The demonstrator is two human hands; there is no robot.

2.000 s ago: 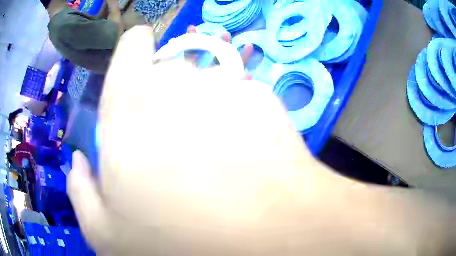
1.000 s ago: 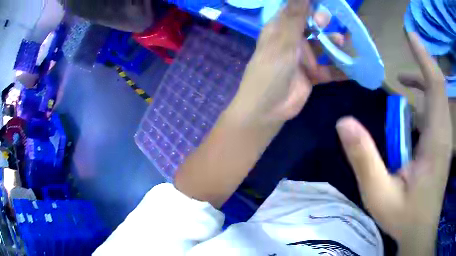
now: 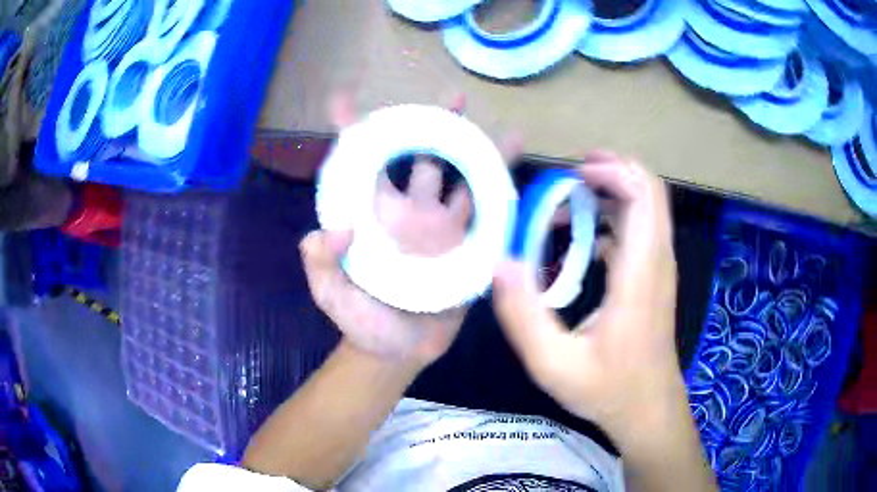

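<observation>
My left hand [image 3: 385,317] holds a flat white disc ring [image 3: 351,207] from below and behind, its broad face towards me; fingers show through the hole and beyond the far rim. My right hand [image 3: 606,317] grips a narrow collar ring [image 3: 583,235], white with a blue band, between thumb and fingers, tilted on edge. The collar ring is close to the disc's right edge, outside its hole; whether they touch is unclear. The hands are above my lap, near the bench edge.
A blue tray [image 3: 221,144] with stacked discs is at upper left. Assembled rings [image 3: 519,58] overlap on the tan bench [image 3: 346,58]. Clear-purplish pocketed trays [image 3: 173,317] stand at left. A blue bin [image 3: 736,226] of loose collar rings [image 3: 760,356] is at right.
The view has swung, bringing the bench and bin into sight. The disc, earlier seen edge-on at the tray, now faces me over my lap. My right hand has brought the collar ring beside it.
</observation>
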